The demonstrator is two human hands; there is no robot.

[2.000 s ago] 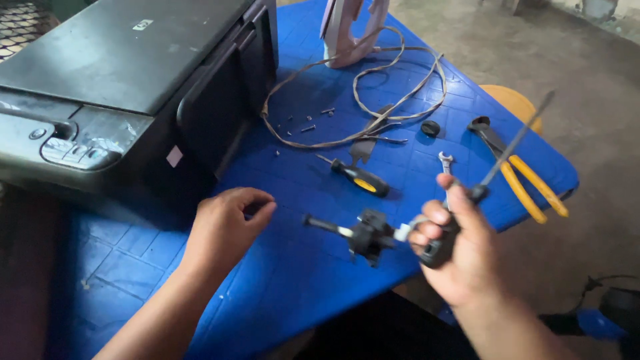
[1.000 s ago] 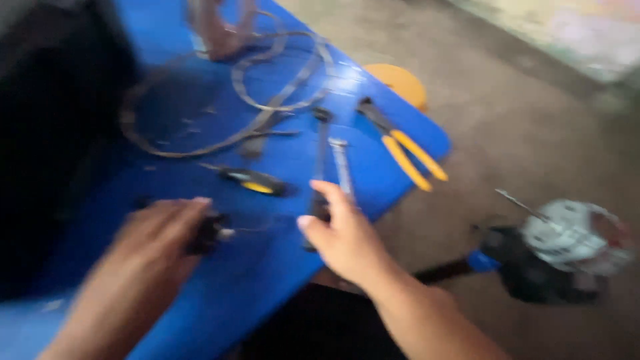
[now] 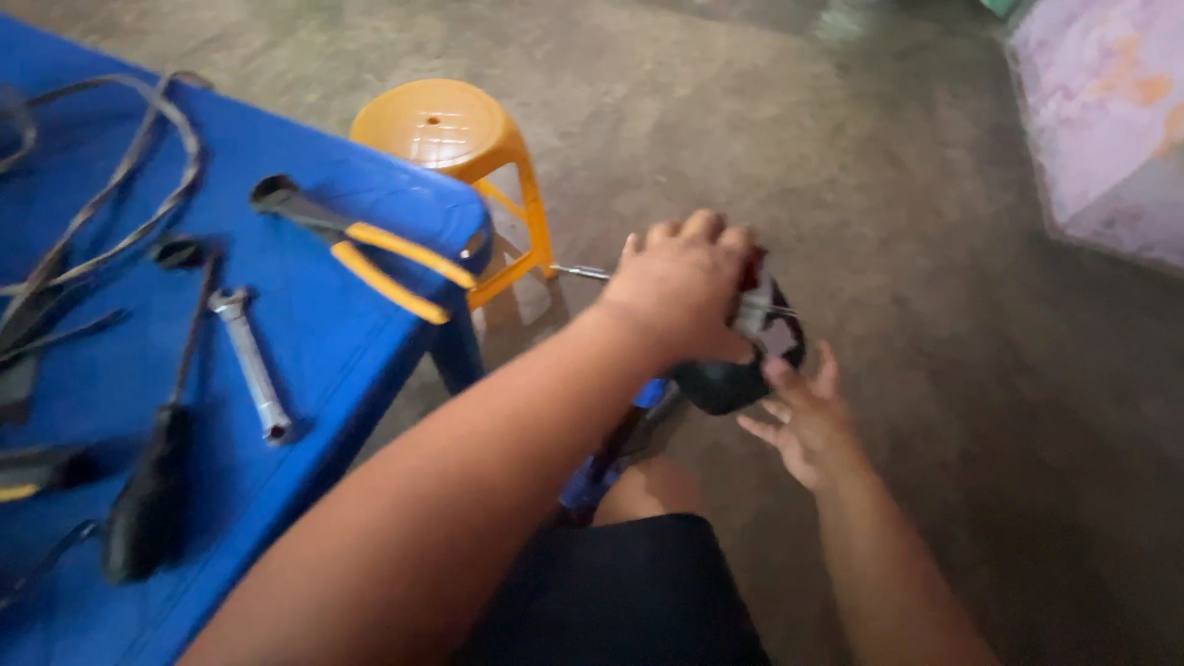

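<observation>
My left hand [image 3: 680, 291] lies over a dark and silvery motor-like part [image 3: 763, 319], its fingers curled on the top; a thin metal shaft [image 3: 583, 272] sticks out to the left. My right hand [image 3: 805, 416] is just below and right of that part, fingers spread, with the thumb near its edge. Whether the left fingers grip it is hard to tell. On the blue table lie a black-handled screwdriver [image 3: 153, 490], a combination wrench [image 3: 250, 365] and yellow-handled pliers [image 3: 361, 245].
An orange plastic stool [image 3: 435, 125] stands behind the corner of the blue table [image 3: 351, 365]. A looped cable [image 3: 129, 166] and a small round black part [image 3: 178, 250] lie on the table. My knee [image 3: 647, 490] is below my hands. A painted wall [image 3: 1110, 129] is at the right.
The view has swung far right. The screwdriver, held in my right hand two seconds ago, lies on the table. Both hands have moved off the table to the motor-like part.
</observation>
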